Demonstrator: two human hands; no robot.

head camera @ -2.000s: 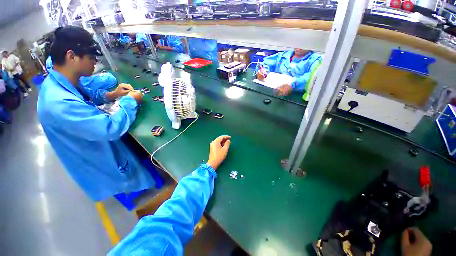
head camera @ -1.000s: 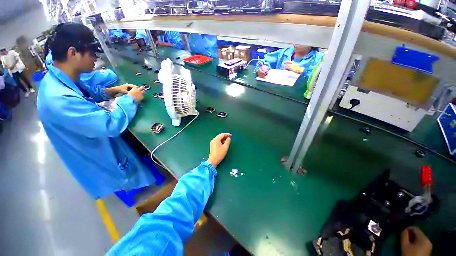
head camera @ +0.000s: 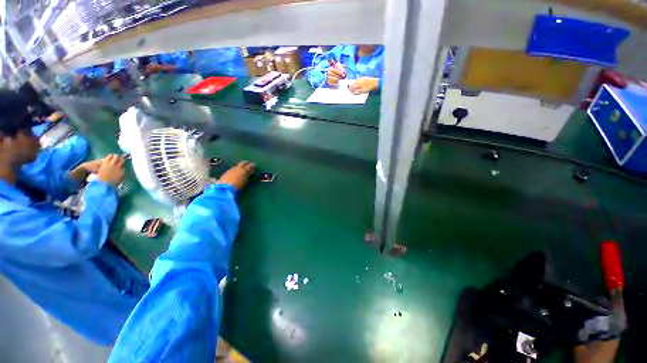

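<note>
My left hand [head camera: 238, 174] reaches far over the green bench, between two small dark watch units; one unit [head camera: 267, 177] lies just right of its fingertips. The fingers are bent down and I cannot tell if they hold anything. The black jig [head camera: 507, 312] sits at the lower right with a white square label [head camera: 526, 344]. The toggle clamp's red handle [head camera: 611, 265] stands upright. My right hand [head camera: 597, 352] is partly cut off by the bottom edge, beside the metal linkage; a finger is at the handle's base. Its grip is unclear.
A white fan [head camera: 167, 159] stands left of my left arm, beside a person in a blue smock [head camera: 53, 227]. A metal post [head camera: 397, 135] rises mid-bench. White scraps [head camera: 292, 281] lie near it. A white equipment box [head camera: 504, 113] and blue instrument [head camera: 621, 124] are at the back right.
The view has shifted. My left hand has moved farther across the bench, up to the small units beside the fan. My right hand has moved up against the clamp linkage and red handle.
</note>
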